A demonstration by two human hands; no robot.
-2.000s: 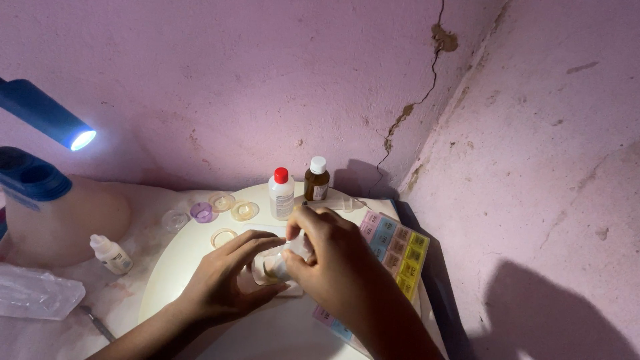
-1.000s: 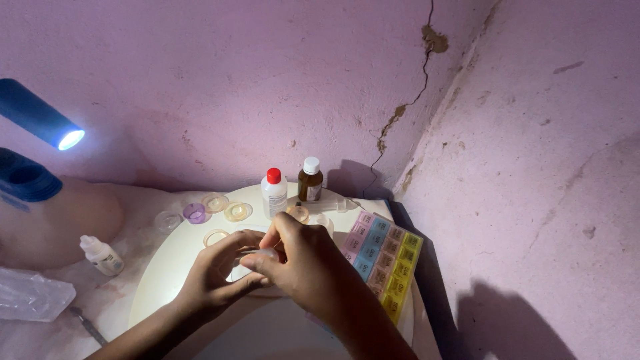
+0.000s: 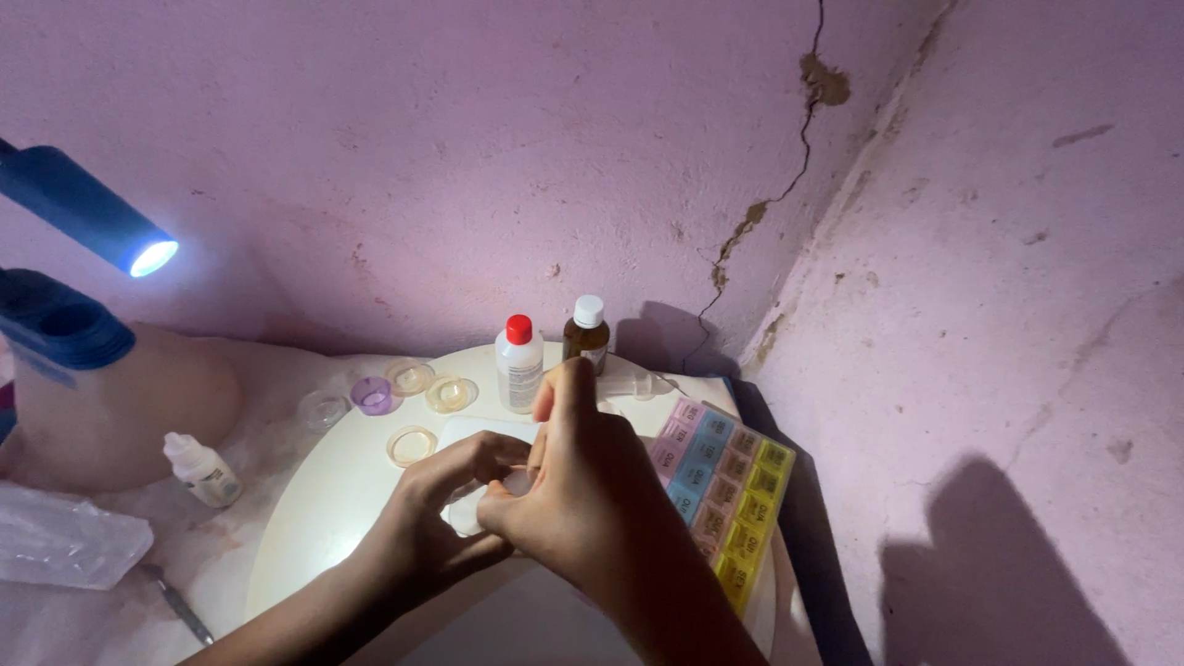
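Observation:
Over a round white tabletop (image 3: 324, 518), my left hand (image 3: 435, 518) curls its fingers and thumb around a small clear container (image 3: 462, 511), partly hidden. My right hand (image 3: 573, 481) meets it from the right, thumb and fingers pinched at a small translucent piece (image 3: 516, 481) on the container's near side; what that piece is cannot be told. Just beyond the hands stand a white bottle with a red cap (image 3: 520, 370) and a brown bottle with a white cap (image 3: 587, 333). A multicoloured pill organizer (image 3: 712, 472) lies right of my right hand.
Several small round plastic rings or dishes (image 3: 450, 393) lie at the back left. A white dropper bottle (image 3: 203, 472), a clear plastic package (image 3: 74, 546) and a slim metal tool (image 3: 180, 606) are further left, below a lit blue lamp (image 3: 92, 213). A cracked pink wall (image 3: 518, 166) rises behind.
Both hands stay together around the small container. My right hand's fingers have shifted, with one now raised higher. More of the pill organizer shows than two seconds ago.

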